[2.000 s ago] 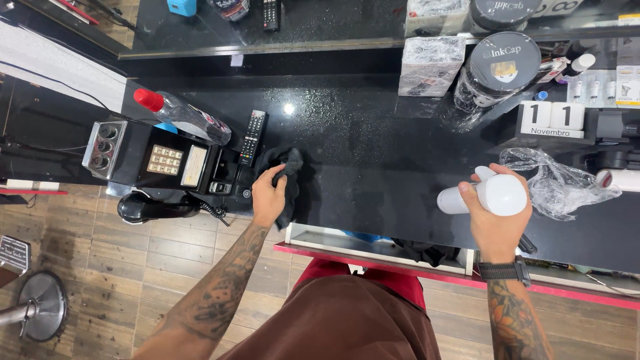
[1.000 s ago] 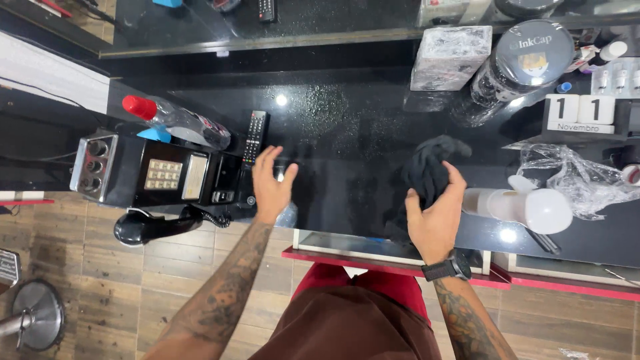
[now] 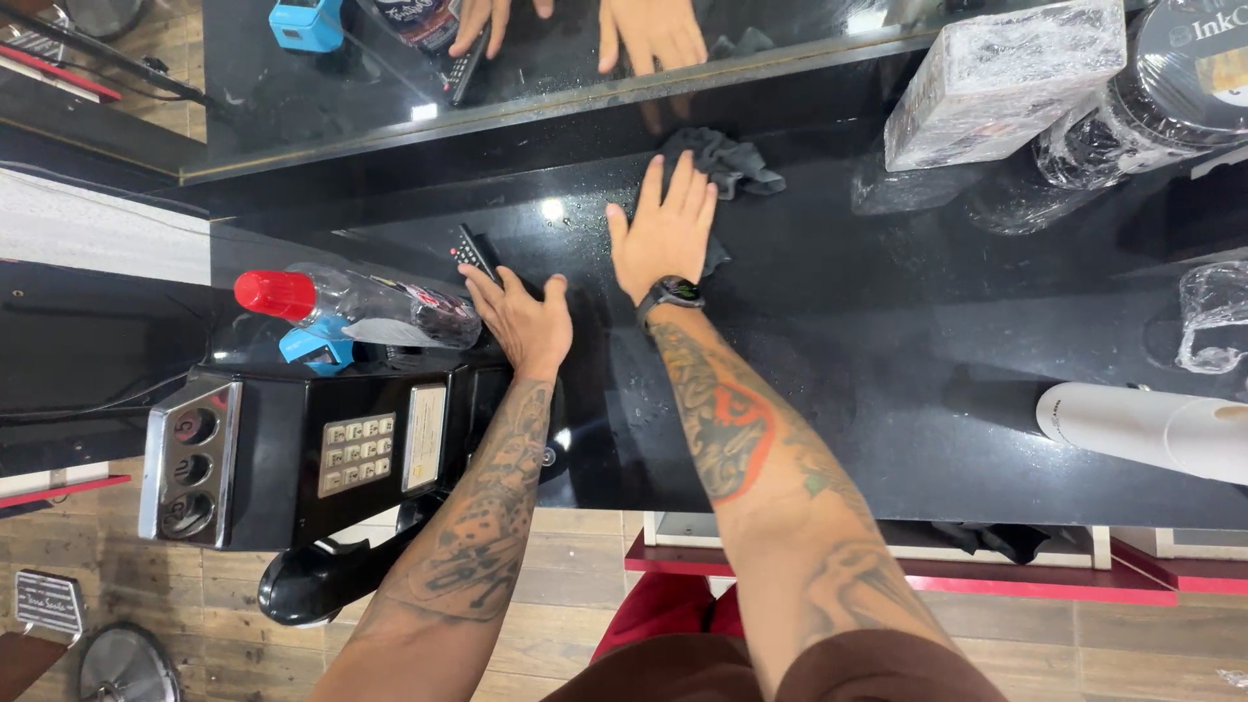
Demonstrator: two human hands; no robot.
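My right hand (image 3: 667,229) lies flat with its fingers extended on a dark cloth (image 3: 726,164), which is crumpled on the wet glossy black countertop (image 3: 819,322) near the mirror. Part of the cloth shows beyond the fingertips and beside the palm. To the left, my left hand (image 3: 526,317) touches the near end of a black remote control (image 3: 475,252); its fingers partly cover the remote, and whether they grip it cannot be told. A clear plastic bottle with a red cap (image 3: 276,294) lies just left of that hand.
A black payphone (image 3: 331,444) and a blue object (image 3: 319,343) are at the left. At the right are a plastic-wrapped box (image 3: 1004,83), a wrapped jar (image 3: 1141,127), a white bottle (image 3: 1141,424) and clear plastic wrap (image 3: 1212,317). A mirror (image 3: 585,68) borders the back.
My right hand and the dark cloth have moved toward the mirror and left from where they were a second ago. My left hand has come to the remote, whose angle has changed. The view has shifted closer.
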